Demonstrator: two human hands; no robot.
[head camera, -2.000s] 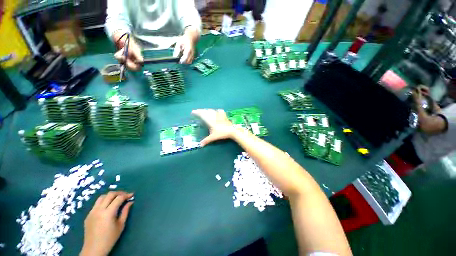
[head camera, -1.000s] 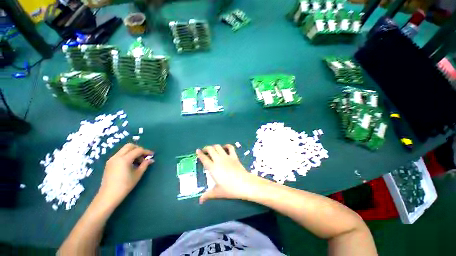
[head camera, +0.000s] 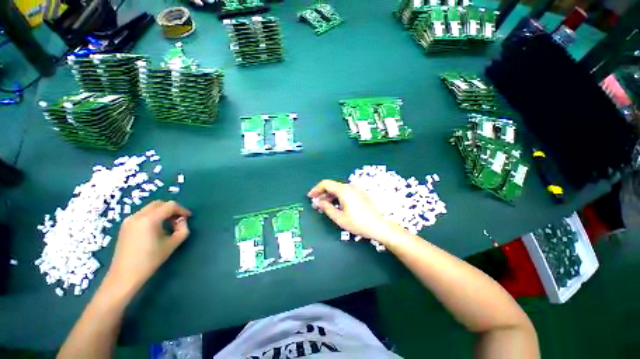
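A green PCB panel (head camera: 275, 242) with two boards, each bearing a white rectangle, lies flat between my hands. My left hand (head camera: 151, 231) is left of it, thumb and fingers curled together; the small white part seen there earlier is barely visible now. My right hand (head camera: 344, 205) is above and right of the panel, its fingertips pinching a small white part (head camera: 316, 202) at the edge of the right heap of white parts (head camera: 410, 203). Another heap (head camera: 77, 228) lies left of my left hand. Neither hand touches the panel.
A second panel (head camera: 270, 134) lies beyond the first, with a small pile (head camera: 375, 120) to its right. Stacked panels (head camera: 181, 95) stand far left and centre; leaning piles (head camera: 491, 158) lie right. A yellow-and-black tool (head camera: 547, 177), black cover (head camera: 561, 105) and tape roll (head camera: 175, 22) surround the work.
My right hand came back from the far panels with one, set it before me, then let go and moved right to the heap. My left hand stays near the left heap, fingers still curled.
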